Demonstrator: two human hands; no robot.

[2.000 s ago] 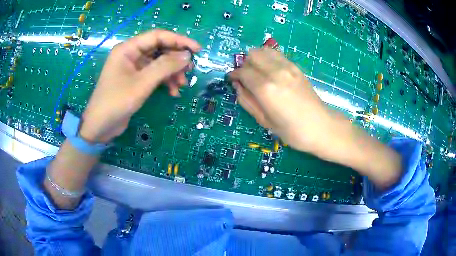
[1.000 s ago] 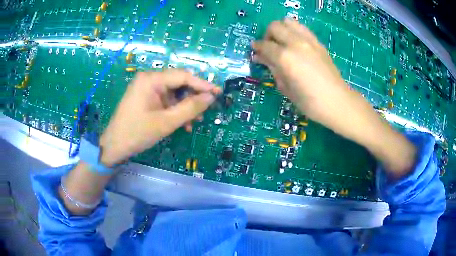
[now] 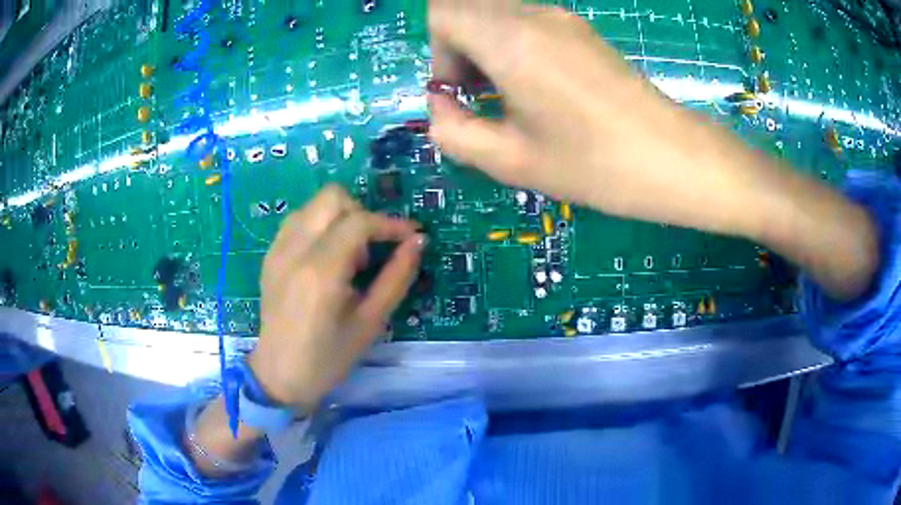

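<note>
A large green circuit board (image 3: 326, 227) lies in front of me and fills most of the view. My left hand (image 3: 331, 286) is over its middle, thumb and fingertips close together; whether a small part is between them I cannot tell. My right hand (image 3: 533, 108) is higher up and to the right, blurred, with its fingers apart around a small dark-red part (image 3: 447, 90); whether it touches that part is unclear. Yellow capacitors (image 3: 529, 238) and white square connectors (image 3: 618, 319) stand on the board.
A blue cord (image 3: 226, 256), coiled at the top, runs down to the light-blue strap (image 3: 262, 412) on my left wrist. A pale metal rail (image 3: 573, 367) borders the board's near edge. A dark and red object (image 3: 54, 404) lies at the lower left.
The view has shifted. My left hand has moved down toward the board's near edge. My right hand appears larger and nearer the top edge. The cord's coil has come into view.
</note>
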